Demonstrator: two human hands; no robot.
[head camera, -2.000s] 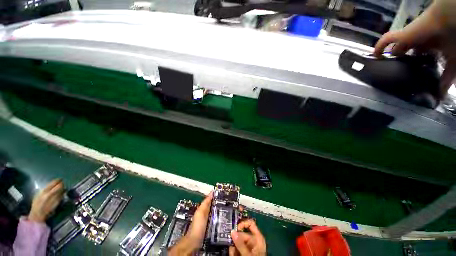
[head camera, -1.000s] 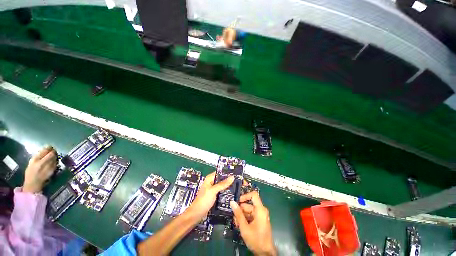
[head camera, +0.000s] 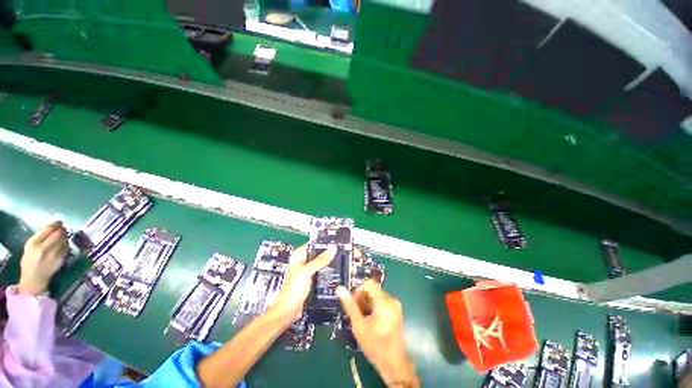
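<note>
My left hand (head camera: 292, 292) holds an open phone unit (head camera: 328, 265) upright in view above the bench, with the thumb across its board and battery area. The unit's board end points away from me. My right hand (head camera: 374, 318) is at the unit's right lower side, thumb on the battery, fingers curled. Whether it pinches a small piece there is too small to tell. Other phone units lie partly under and behind my hands. More units (head camera: 203, 299) lie on the bench to the left.
A red bin (head camera: 493, 326) with tan strips stands right of my hands. Units (head camera: 584, 362) lie beyond it. A white rail (head camera: 425, 256) divides the bench from the green conveyor (head camera: 303, 163), which carries several units. A pink-sleeved person's hand (head camera: 43, 258) is at left. Black sheets (head camera: 478, 45) hang above.
The view has tilted down, so the upper shelf has mostly left the picture. The hand on the black bundle is no longer seen. The held unit stays between my hands; my left thumb now lies across it.
</note>
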